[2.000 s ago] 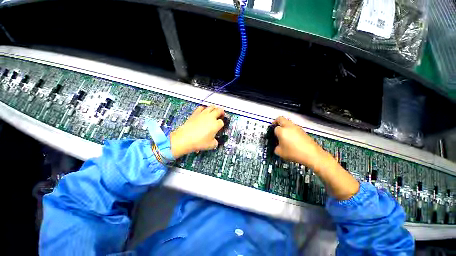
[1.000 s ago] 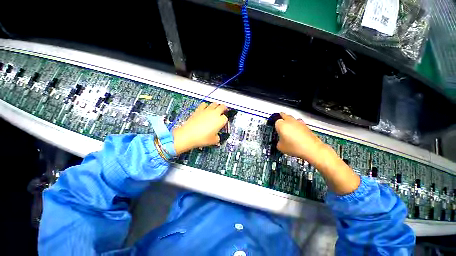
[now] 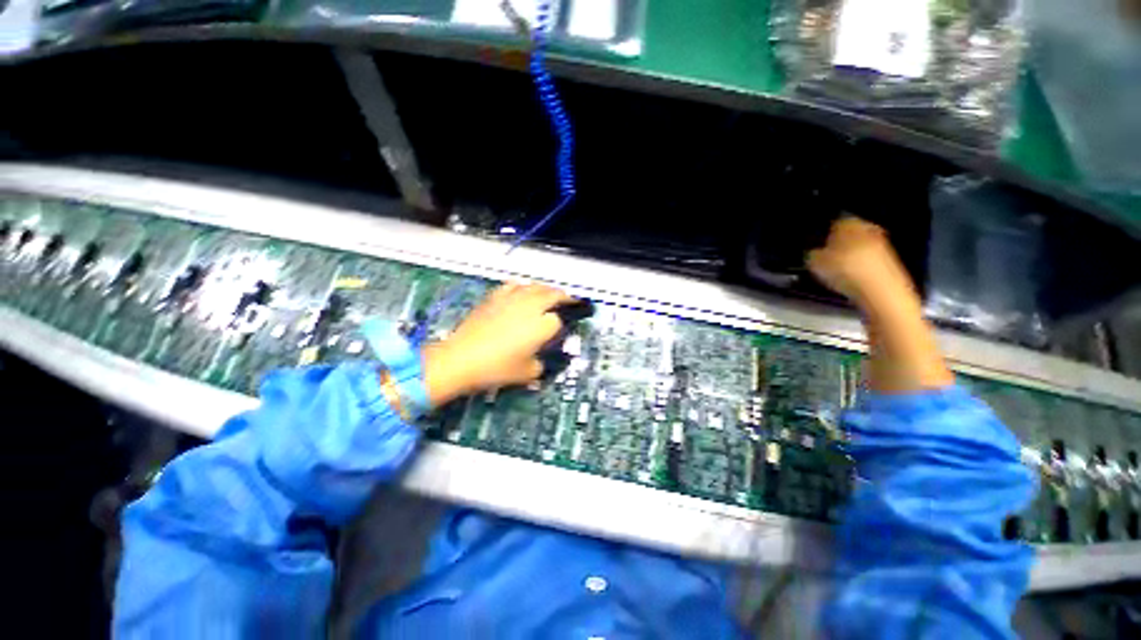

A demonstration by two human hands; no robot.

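Green circuit boards (image 3: 701,400) lie in one long row, densely covered with small parts. My left hand (image 3: 507,338) rests over the boards left of centre, with black coverings on its thumb and fingertip; whether it grips a part cannot be told. My right hand (image 3: 863,269) is beyond the far rail, over a dark parts bin (image 3: 776,266); its fingertips are blurred against the dark and any part in them is hidden. A light blue wrist strap (image 3: 394,350) is on my left wrist.
White conveyor rails (image 3: 563,500) run along both sides of the boards. A blue coiled cord (image 3: 553,119) hangs from the green shelf (image 3: 713,50). A bag of metallic parts (image 3: 895,56) lies on the shelf. A clear plastic bag (image 3: 988,256) is right of the bin.
My right hand has moved off the boards, away from me and to the right, to the dark bin. My left hand stays over the boards. The view has shifted slightly.
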